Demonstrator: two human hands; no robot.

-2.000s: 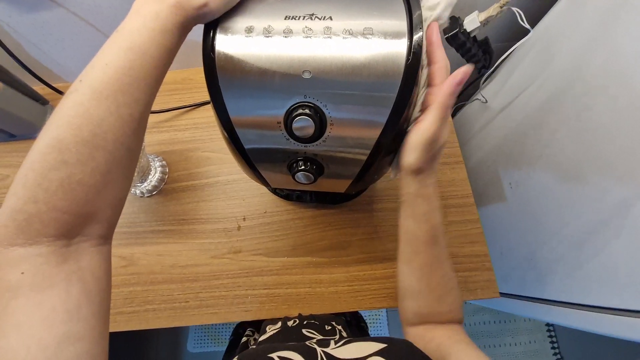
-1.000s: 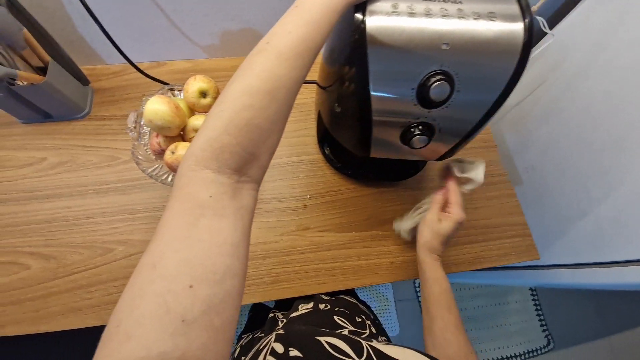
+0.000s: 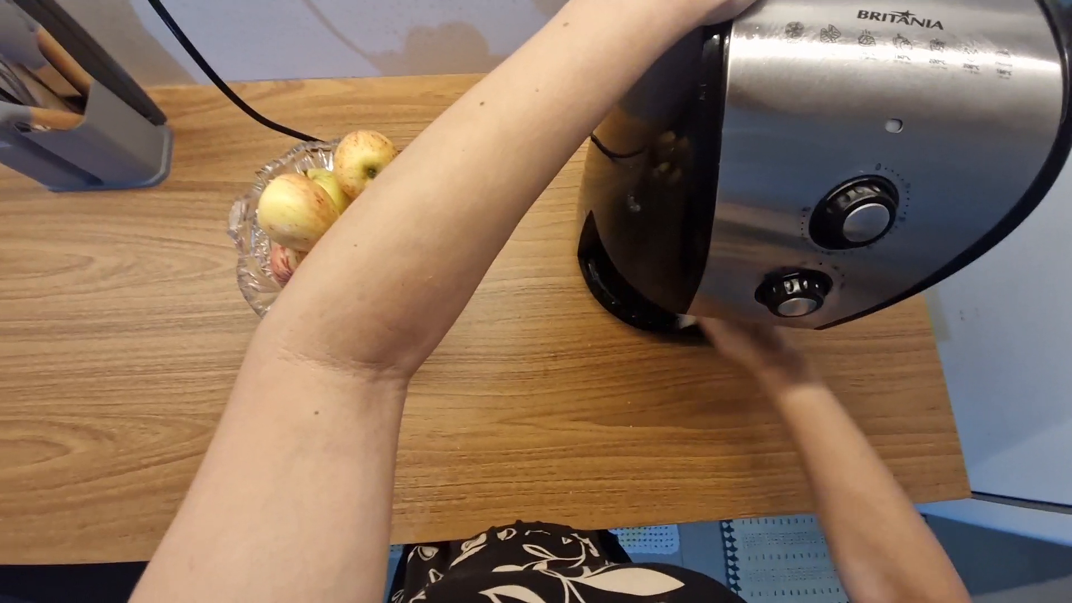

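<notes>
A Britania air fryer (image 3: 804, 151) with a brushed steel front, black sides and two knobs stands at the right of the wooden table, leaning in view. My left arm reaches across to its top; of my left hand (image 3: 724, 8) only a part shows at the upper edge, by the fryer's top left corner, its fingers hidden. Blurred, my right hand (image 3: 758, 352) reaches under the lower front, beside the black base (image 3: 628, 306). A small pale bit of cloth (image 3: 687, 321) shows at its fingertips; the rest of it is hidden.
Left of the fryer, a cut-glass bowl (image 3: 247, 251) holds several apples (image 3: 297, 209), partly behind my left arm. A grey utensil holder (image 3: 126, 146) stands at the far left. A black cord (image 3: 226, 92) runs along the wall. A white surface (image 3: 1005, 352) borders the table's right edge.
My right hand, with the pale cloth in it, was in front of the fryer's lower right and has moved left, in under its front. Earlier it was at the fryer's right side.
</notes>
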